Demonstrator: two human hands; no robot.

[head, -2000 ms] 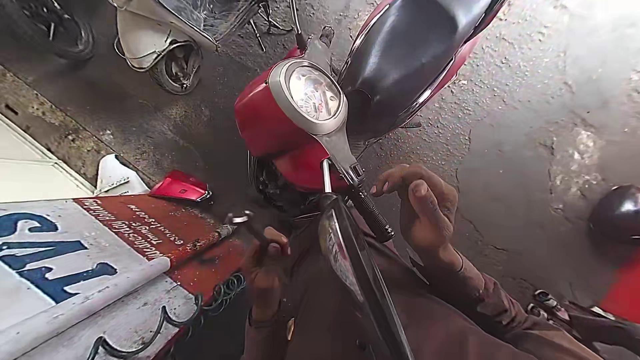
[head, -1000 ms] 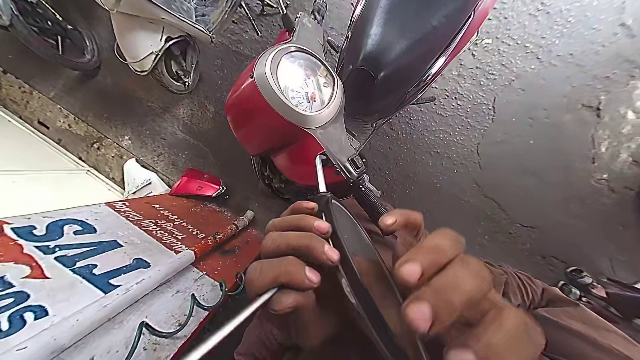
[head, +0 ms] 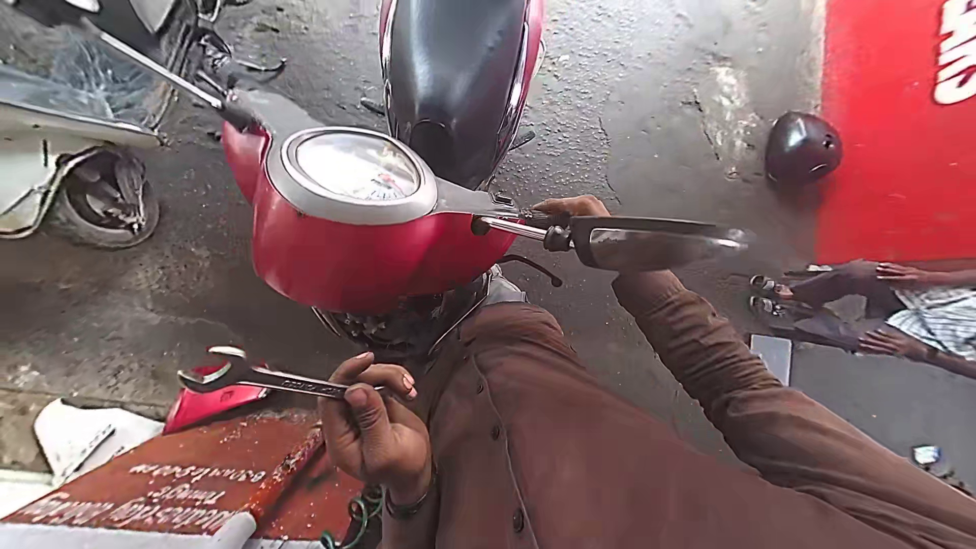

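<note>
My left hand [head: 377,427] grips an open-end wrench [head: 267,379] by its shaft, the open jaw pointing left, below the front of a red scooter [head: 366,252]. My right hand [head: 576,206] is on the handlebar grip [head: 541,219], partly hidden behind the rear-view mirror [head: 656,242]; only some fingers and the wrist show. The mirror's chrome stem [head: 512,227] rises from the handlebar beside the round speedometer [head: 354,174]. A brake lever [head: 534,267] sticks out below the grip. Neither hand touches the mirror as far as I can see.
Behind the handlebar is the black seat [head: 435,76]. Another scooter's wheel [head: 110,198] stands at left. A painted sign board [head: 175,480], a red panel [head: 221,400] and a coiled green cord [head: 366,511] lie lower left. At right are a dark rounded object [head: 802,149] and another person [head: 900,305].
Both hands were around the mirror a second ago. Now my right hand is on the handlebar grip, and my left hand is away to the left with the wrench. The mirror has turned; the view has shifted.
</note>
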